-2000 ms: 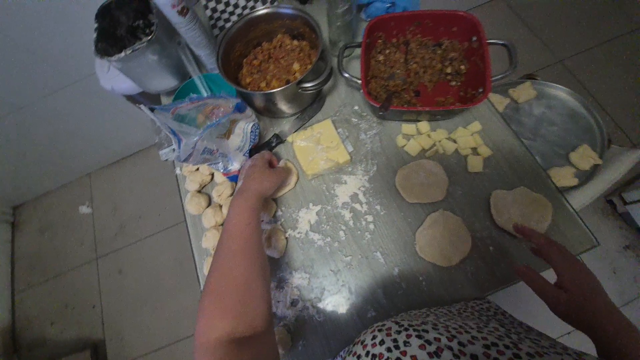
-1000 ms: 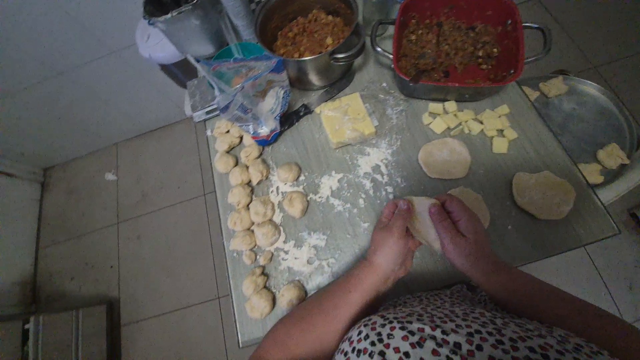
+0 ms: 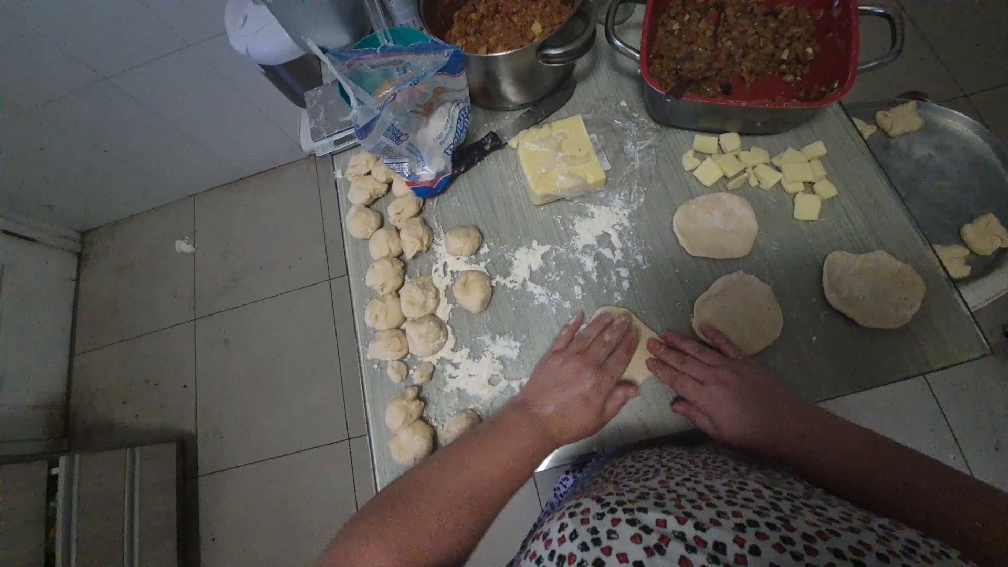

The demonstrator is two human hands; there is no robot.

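Note:
A flattened dough disc point(image 3: 639, 350) lies on the glass tabletop near its front edge. My left hand point(image 3: 587, 378) rests palm down over the disc's left part, fingers spread a little. From the other side, the fingertips of my right hand point(image 3: 720, 386) touch the disc's right edge. Just beyond my right hand is a second disc point(image 3: 739, 313), with another dough disc point(image 3: 715, 225) above it and a larger one point(image 3: 873, 289) to the right. Rows of dough balls point(image 3: 419, 298) line the table's left side, beside scattered white flour point(image 3: 524, 268).
A block of yellow cheese point(image 3: 559, 160) lies by a black-handled knife point(image 3: 477, 150) and a plastic bag point(image 3: 417, 118). Cheese cubes point(image 3: 760, 168) are at the right. A steel pot point(image 3: 516, 77) and a red-lined pan point(image 3: 732, 102) hold filling; a round metal tray point(image 3: 933, 169) holds folded dough pieces.
Two seconds ago my left hand was by the dough balls and my right near the far-right disc. A second ago both held a dough piece; now it lies on the table beneath my hands.

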